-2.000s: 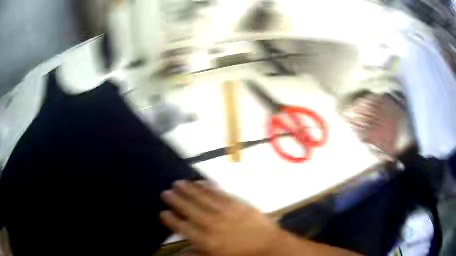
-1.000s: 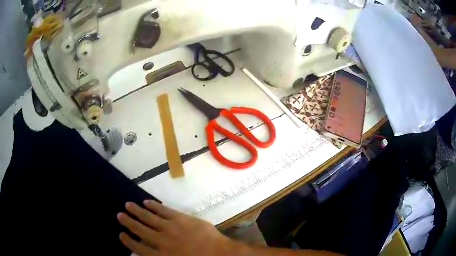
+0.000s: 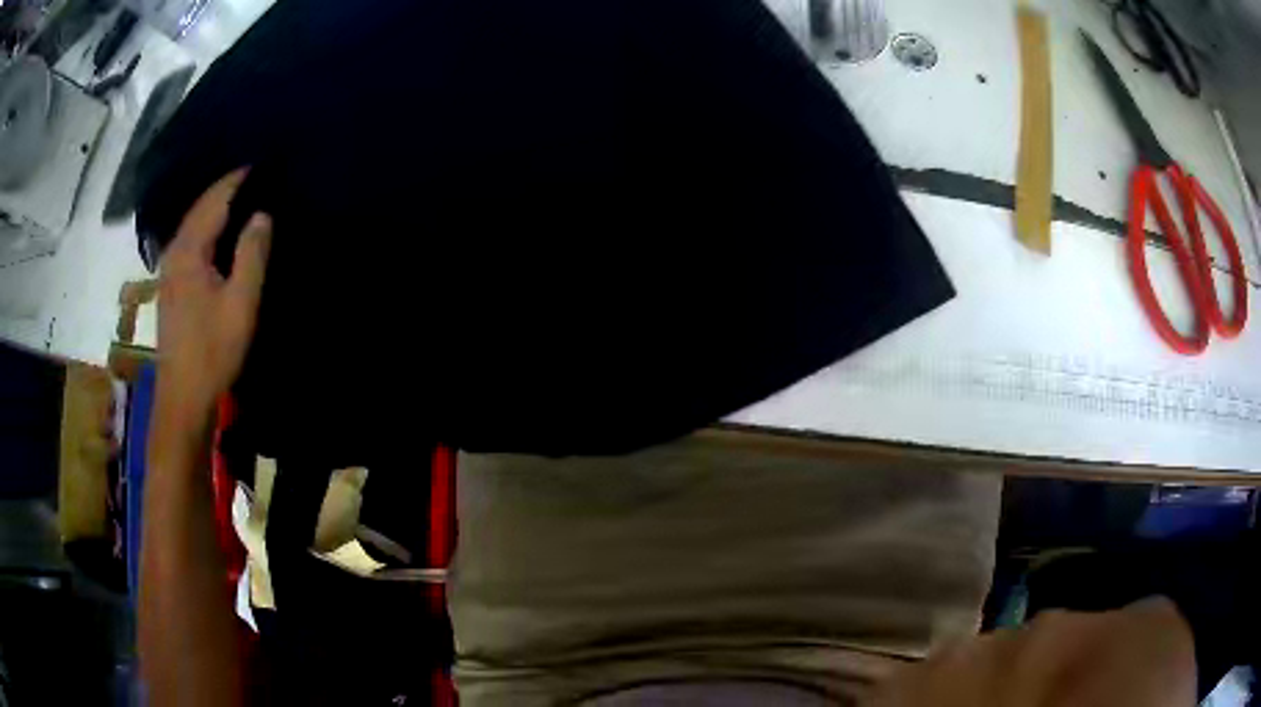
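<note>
A black garment panel (image 3: 553, 235) lies spread over the white machine table, its front edge hanging over the table's edge at the left. My left hand (image 3: 208, 283) is at the panel's left side, thumb and a finger spread on the cloth; the other fingers are hidden, and it seems to hold the cloth. At the bottom right, a blurred patch of my right arm or hand is cut off by the picture's edge; its fingers do not show. A tan template strip (image 3: 1033, 131) lies flat right of the panel.
Red-handled shears (image 3: 1187, 256) lie at the right, with black snips (image 3: 1159, 42) behind them. A round metal plate (image 3: 914, 53) is set in the table (image 3: 885, 394). Below the front edge are a red bin (image 3: 441, 511), tan and white scraps (image 3: 342, 511) and blue plastic.
The view has swung left and down, so the machine arm and phone are out of view. The hand lying on the panel's right part is gone from there; my left hand now shows.
</note>
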